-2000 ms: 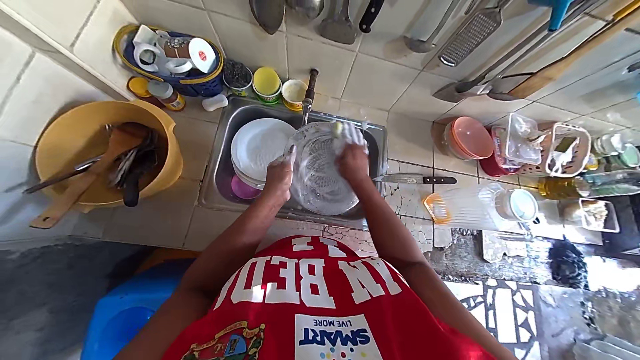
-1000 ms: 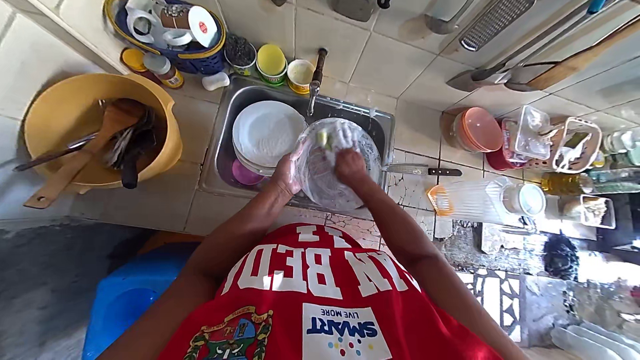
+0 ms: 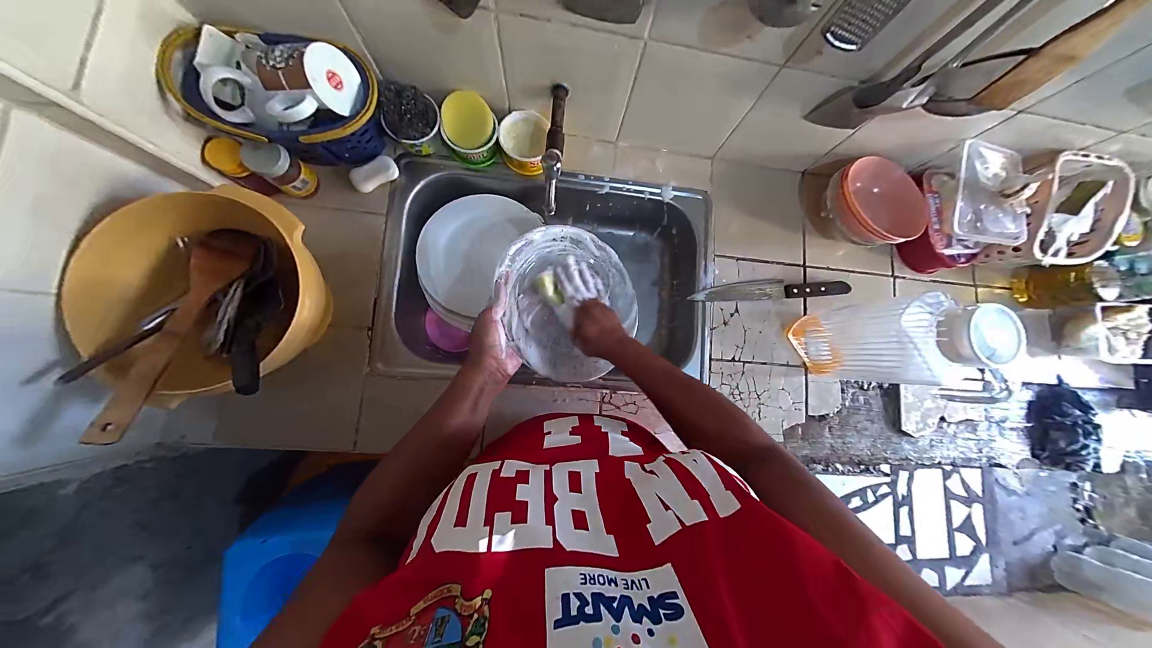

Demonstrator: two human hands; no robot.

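My left hand (image 3: 494,340) grips the left rim of a soapy clear glass plate (image 3: 576,346), tilted over the stainless steel sink (image 3: 670,234). Suds cover the fingers of my right hand (image 3: 589,301), which presses a yellow-green sponge (image 3: 547,286) against the plate's inner face. Left of that plate, a stack of white plates (image 3: 472,238) stands in the sink, with a purple dish (image 3: 445,333) partly hidden under it. The metal faucet (image 3: 553,144) hangs just above the glass plate's far edge.
A knife (image 3: 774,290) lies right of the sink, beside a ribbed clear plastic pitcher (image 3: 873,337). On the left stands a yellow basin (image 3: 310,297) of utensils. Small tubs (image 3: 524,139) and a basket of mugs (image 3: 346,135) line the wall. Orange bowls (image 3: 877,200) sit at right.
My right hand and the sponge have shifted about on the glass plate's face. My left hand keeps hold of the rim.
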